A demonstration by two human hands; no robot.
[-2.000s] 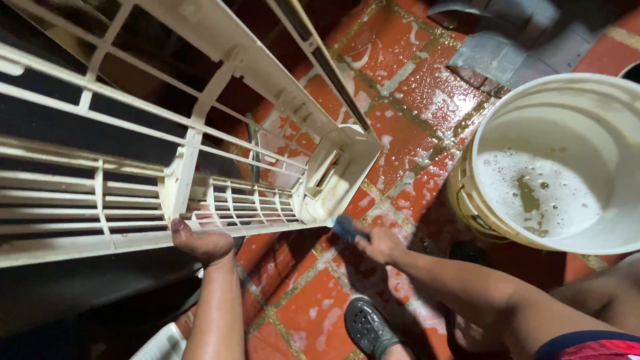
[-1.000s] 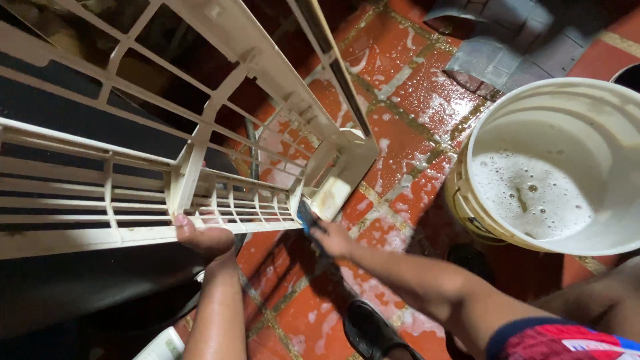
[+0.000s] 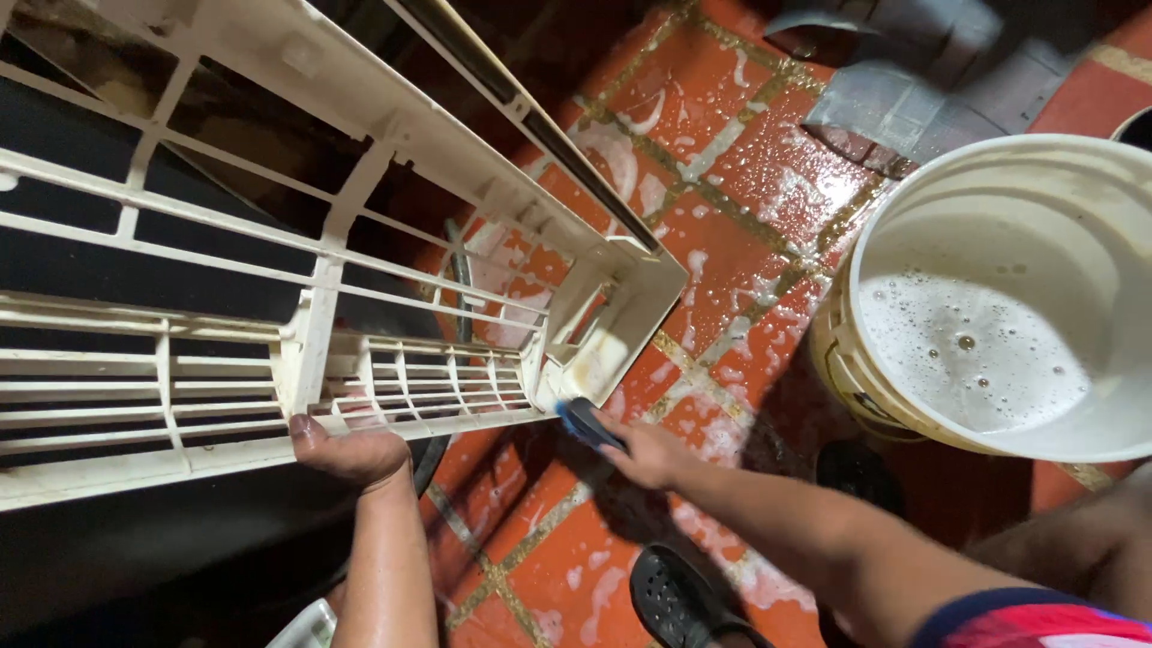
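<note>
A long white plastic housing frame with grilles point(image 3: 328, 243), looking like an air conditioner's casing, slants across the left half of the view. My left hand point(image 3: 351, 450) grips its lower rail near the middle crosspiece, thumb on the rail. My right hand point(image 3: 643, 450) holds a scrubbing brush point(image 3: 589, 423) with a dark back and blue bristles, at the outer lower edge of the housing's end corner. Brownish stains mark the inside of that corner.
A large white plastic bucket point(image 3: 864, 315) of foamy water stands at the right. Wet red floor tiles point(image 3: 729, 261) carry suds. A black clog point(image 3: 675, 594) is at the bottom, a grey cloth-like piece point(image 3: 891, 108) at the upper right, a dark hose point(image 3: 462, 279) behind the grille.
The brush in my right hand has moved from inside the housing's end corner, seen one second ago, to its outer lower edge. My left hand keeps its hold on the rail.
</note>
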